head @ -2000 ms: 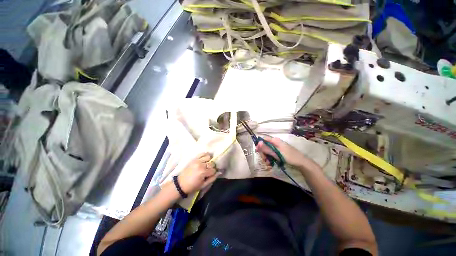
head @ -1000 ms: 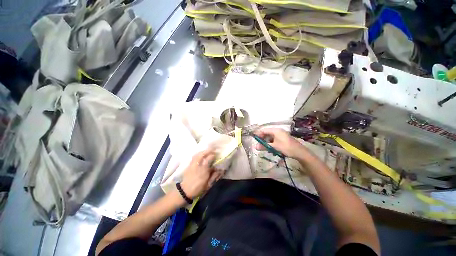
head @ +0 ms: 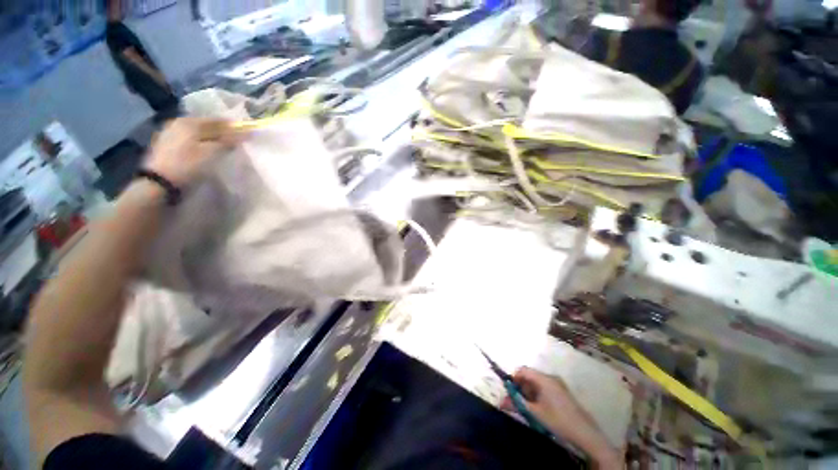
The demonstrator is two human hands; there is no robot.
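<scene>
My left hand (head: 190, 150) is raised at the upper left and grips the yellow-edged corner of a beige canvas tote bag (head: 276, 220). The bag hangs blurred over the metal bench, its narrow handles swinging toward the right. My right hand (head: 549, 404) is low, left of the sewing machine, and holds thread snips (head: 519, 397) with dark green handles, blades pointing up and left. Yellow binding tape (head: 666, 378) runs across the machine bed (head: 584, 372) to the needle area (head: 611, 315).
A stack of beige bags with yellow edges (head: 588, 138) sits behind the machine arm (head: 735, 280). Other beige bags (head: 152, 335) lie at the left, partly hidden by the held bag. The metal bench (head: 308, 404) runs diagonally. One person (head: 138, 60) stands far left, another (head: 651, 50) behind the stack.
My left hand has lifted the bag off the machine bed and carried it up and left. My right hand still holds the snips, now lower in view. The view has tilted up.
</scene>
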